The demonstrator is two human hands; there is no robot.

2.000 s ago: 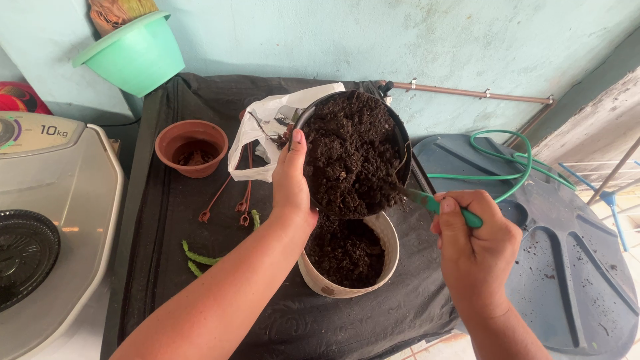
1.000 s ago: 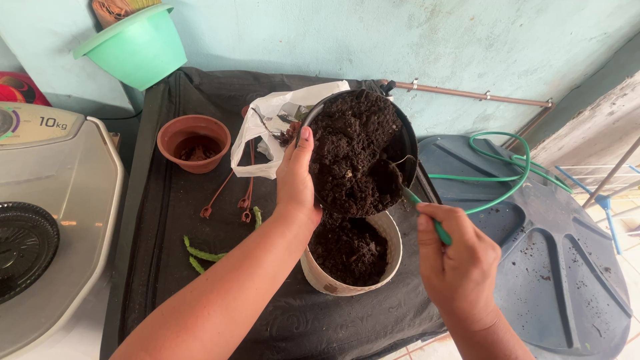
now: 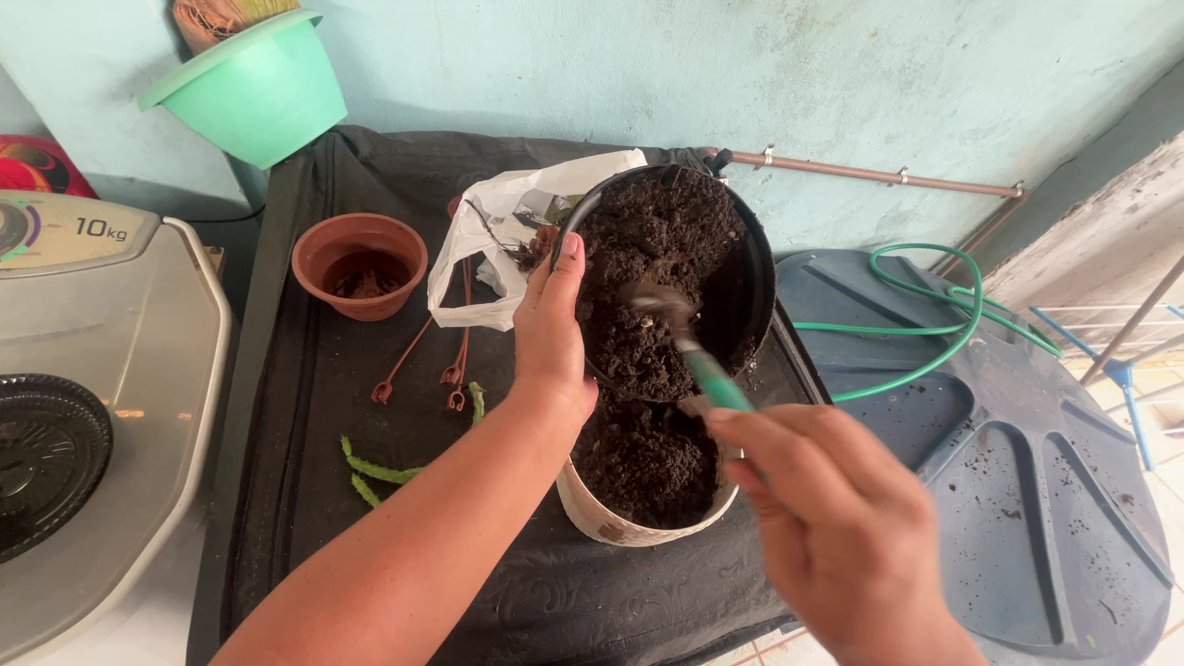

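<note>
My left hand (image 3: pixel 555 338) grips the rim of a black plastic pot (image 3: pixel 760 277), tilted toward me and holding dark soil (image 3: pixel 657 222). My right hand (image 3: pixel 832 509) is closed around the green handle of a small garden trowel (image 3: pixel 717 377), whose blurred metal blade is in that soil. Below the black pot's lower rim stands a whitish pot (image 3: pixel 610 529) with dark soil inside. Green cactus cuttings (image 3: pixel 384 472) lie on the black cloth left of it, partly behind my left forearm.
A terracotta-coloured pot (image 3: pixel 359 268), a white plastic bag (image 3: pixel 462 277) and brown pot hangers (image 3: pixel 453 375) are on the cloth-covered table (image 3: pixel 305 379). A mint-green planter (image 3: pixel 254 97) is behind, a washing machine (image 3: pixel 176 351) left, and a green hose (image 3: pixel 925 372) on a blue lid (image 3: pixel 999 481) right.
The trowel blade has moved from the black pot's lower right edge toward the middle of its soil. The soil there now lies lower in places, and the whitish pot looks fuller.
</note>
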